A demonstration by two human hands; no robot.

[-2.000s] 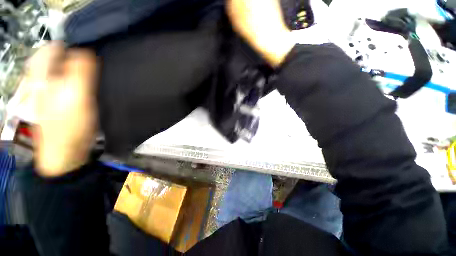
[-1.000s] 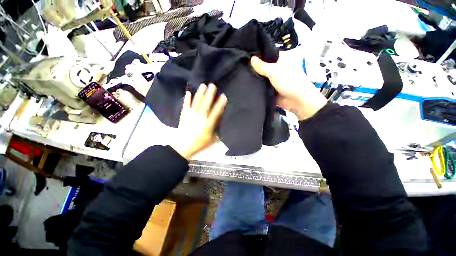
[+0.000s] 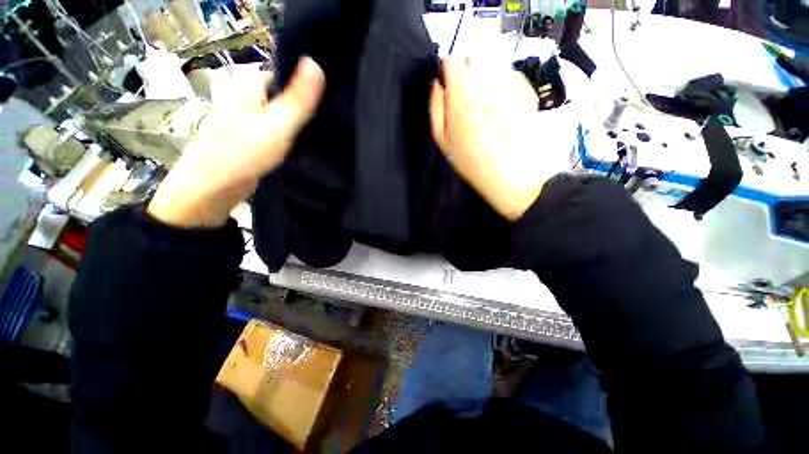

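A dark navy-black garment (image 3: 381,151) hangs between my hands above the front of the white table, its lower folds near the table's front edge. My left hand (image 3: 244,142) holds its left side, with the thumb on the cloth. My right hand (image 3: 483,124) holds its right side near the top. The fingers of both hands are partly hidden by or behind the cloth. The top of the garment is cut off by the picture's upper edge.
The white sewing machine (image 3: 656,151) with a blue stripe and a black strap (image 3: 717,168) stands at right. Yellow-handled scissors (image 3: 801,312) lie at the right edge. A ruler strip (image 3: 443,304) runs along the table front. A cardboard box (image 3: 279,377) is below left.
Since one second ago, the garment has been lifted off the table. My left hand has moved up and left from lying flat on the cloth to gripping its side.
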